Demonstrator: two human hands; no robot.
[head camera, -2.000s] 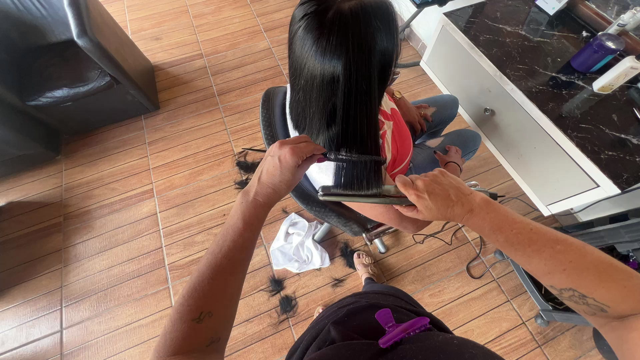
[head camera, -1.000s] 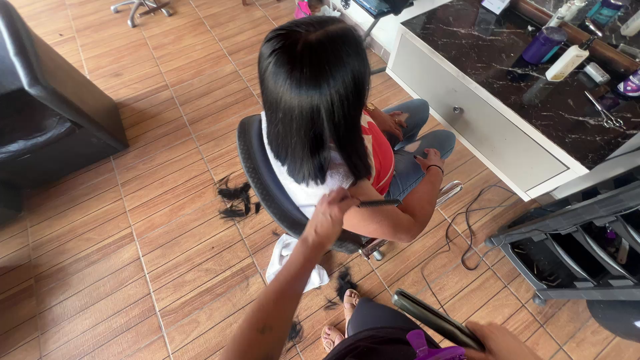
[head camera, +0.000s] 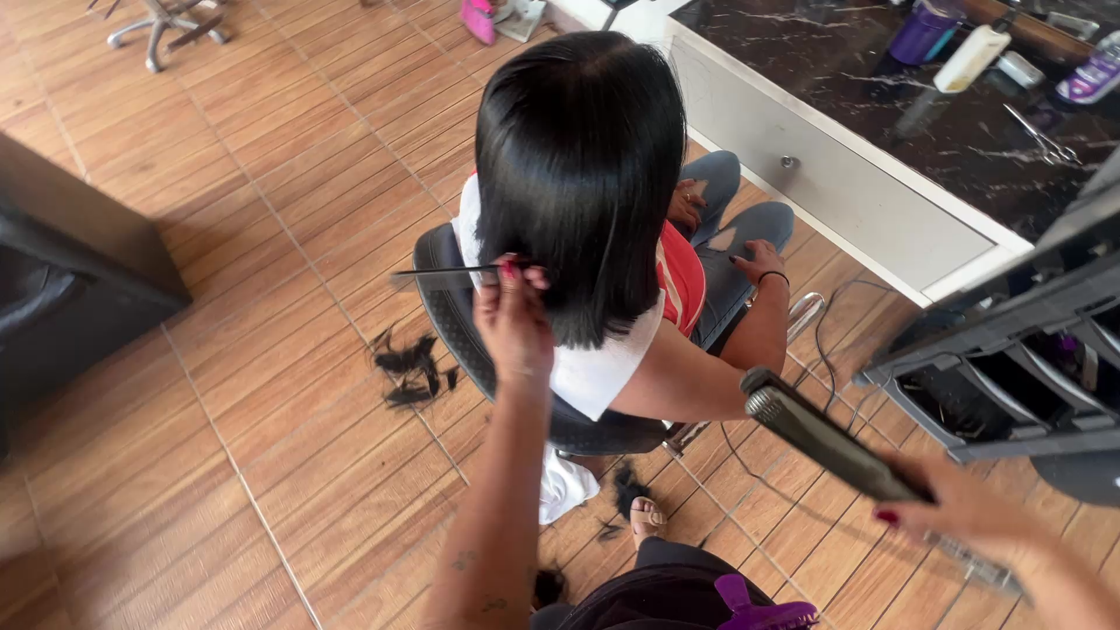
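Observation:
A seated person's straight dark hair (head camera: 582, 175) hangs over a white towel (head camera: 604, 372) on the shoulders. My left hand (head camera: 516, 315) holds a thin dark comb (head camera: 446, 272) against the back of the hair, its end pointing left. Off to the right, my right hand (head camera: 962, 507) grips a hair straightener (head camera: 831, 437), blurred and away from the hair; whether its plates touch cannot be told. A purple hair claw clip (head camera: 766, 608) is fixed to my dark clothing at the bottom.
A black salon chair (head camera: 451, 324) holds the person. Scissors (head camera: 1041, 136) and bottles lie on the dark marble counter (head camera: 814, 48). A black trolley (head camera: 1041, 376) stands right, an armchair (head camera: 79, 297) left. Cut hair (head camera: 411, 372), a white cloth (head camera: 564, 486) and a cord (head camera: 752, 468) are on the floor.
The straightener, around the hair ends two seconds ago, is now off to the right in my right hand. My left hand has moved from the hair ends to the back of the hair.

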